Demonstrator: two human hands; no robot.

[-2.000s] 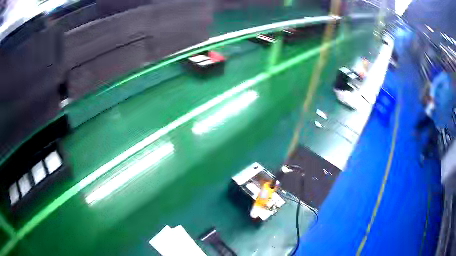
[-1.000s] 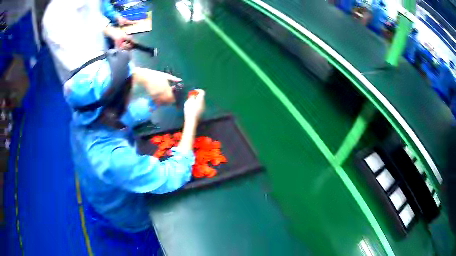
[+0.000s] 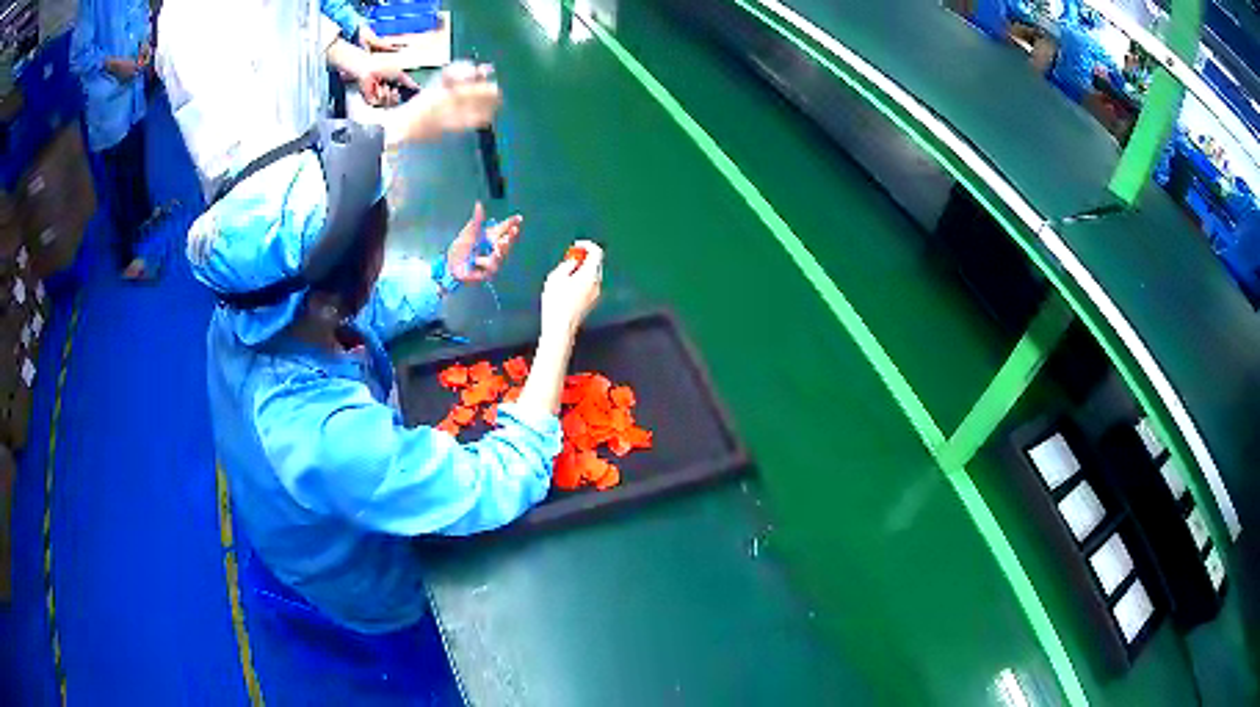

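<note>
Neither of my hands is in the picture. A black parts tray [image 3: 691, 414] lies on the green bench in front of a worker in a light-blue coat and cap. A pile of orange caps [image 3: 594, 414] lies in the tray, partly hidden by that worker's forearm. The worker's raised hand holds an orange cap [image 3: 578, 254] between the fingers; the other hand is open, palm up. Beyond, a blurred hand of a person in white holds a black handle unit [image 3: 491, 159] above the bench.
Black trays with white pieces [image 3: 1061, 477] stand at the lower right near the green frame rail [image 3: 829, 297]. A standing person [image 3: 118, 83] and cardboard cartons [image 3: 55, 207] are at the left, by the blue floor. More people show at the upper right.
The view has steadied on the seated worker. The black handle unit has moved from the worker's hands to the hand of the person in white. The worker's near hand still holds an orange cap.
</note>
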